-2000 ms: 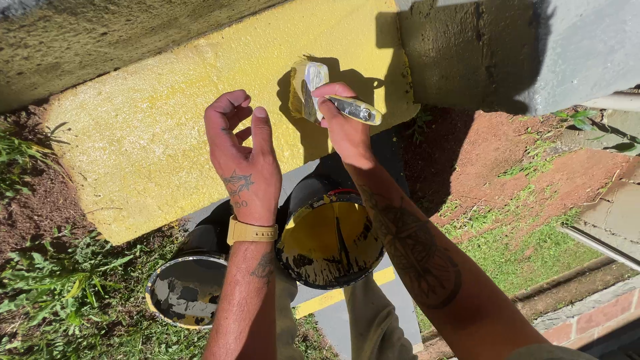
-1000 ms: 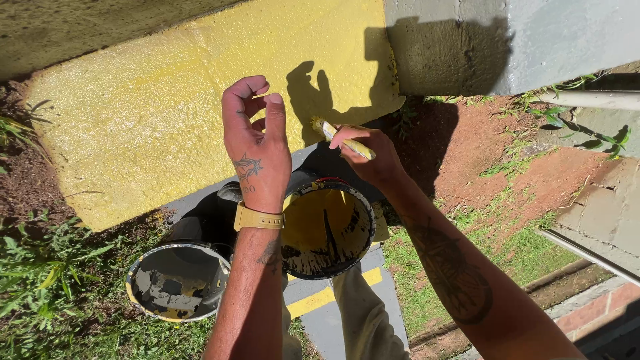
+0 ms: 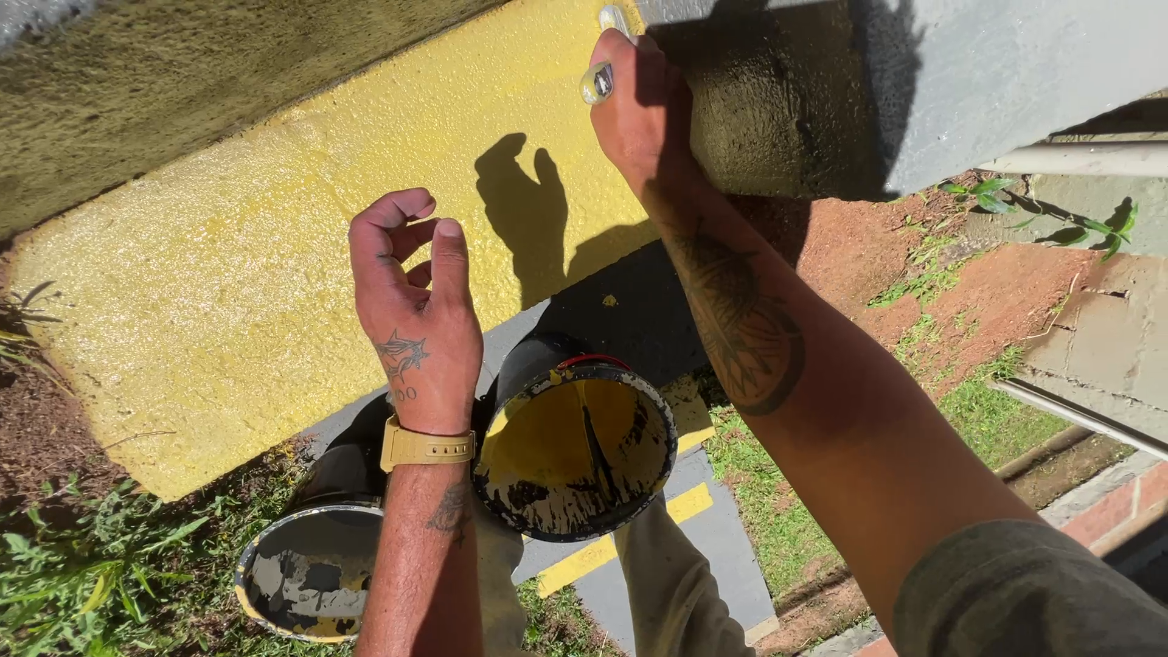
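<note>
My right hand (image 3: 639, 100) grips a paintbrush (image 3: 599, 84) by its handle at the top of the view, at the far right edge of the wet yellow-painted concrete surface (image 3: 274, 265), beside the grey part; the bristles are mostly hidden. My left hand (image 3: 415, 301), with a tan watch on the wrist, is raised over the yellow surface, fingers curled apart and holding nothing. Below it and to the right stands a black bucket (image 3: 575, 456) with yellow paint inside. A second bucket (image 3: 306, 575), with grey paint inside, is partly hidden behind my left forearm.
A rough wall (image 3: 201, 100) borders the yellow surface at the upper left. Grey-painted concrete (image 3: 985, 73) lies at the upper right. Grass and weeds (image 3: 82, 575) grow at the lower left, with red soil (image 3: 858, 255) at the right. Grey paving with yellow stripes (image 3: 575, 566) shows by my legs.
My right hand has moved with the brush up toward the far edge of the yellow surface, from nearer the bucket side. My left hand stays raised and empty.
</note>
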